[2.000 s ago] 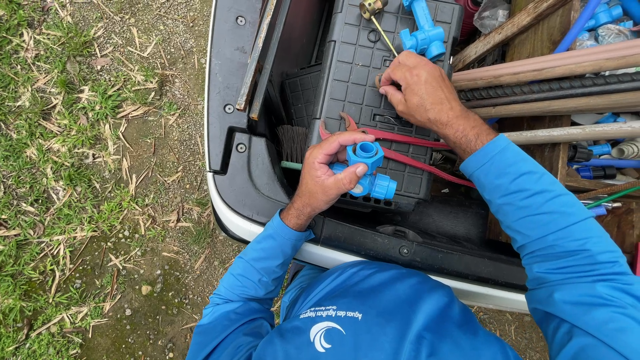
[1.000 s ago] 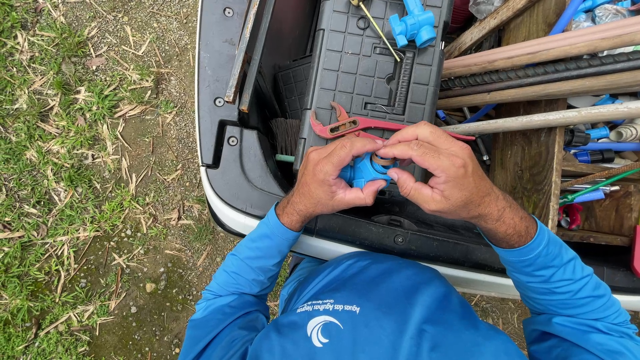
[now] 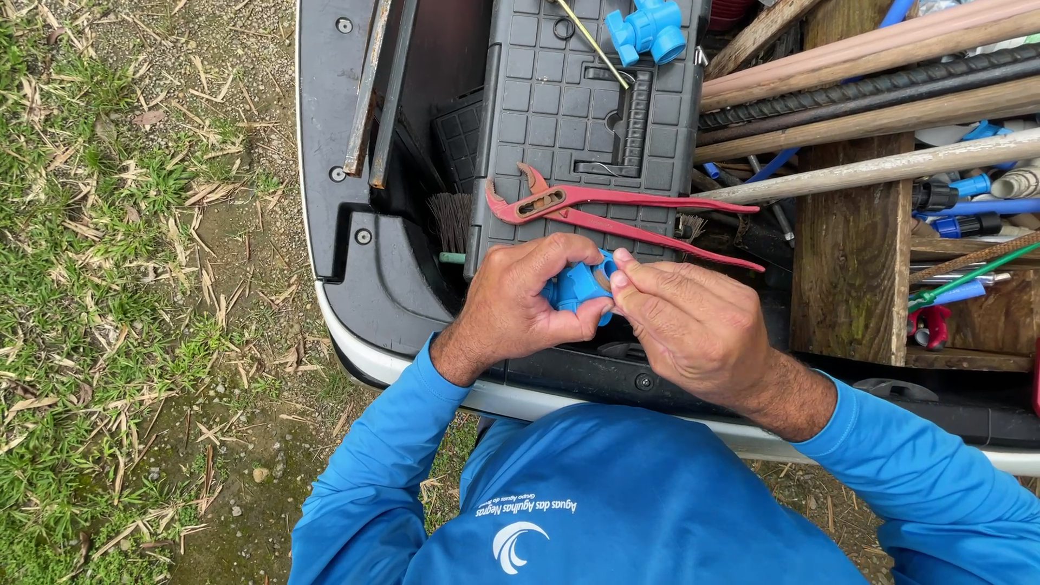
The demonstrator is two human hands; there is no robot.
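My left hand grips a blue plastic pipe fitting just past the near end of a black toolbox. My right hand has its thumb and fingertips pinched at the fitting's open end, where something brownish shows; I cannot tell what the fingertips hold. Just beyond my hands, red slip-joint pliers lie across the black plastic toolbox, jaws toward the left. A second blue plastic fitting, a valve, rests on the far part of the lid. Beside it lies a thin yellowish rod.
Wooden poles and a ribbed bar stretch over a wooden crate with loose fittings at the right. Two metal bars lean left of the toolbox. The vehicle's white edge runs in front of my body.
My right hand has come from the toolbox lid to the fitting in my left hand. The fitting's open end faced up two seconds ago and now faces toward my right hand.
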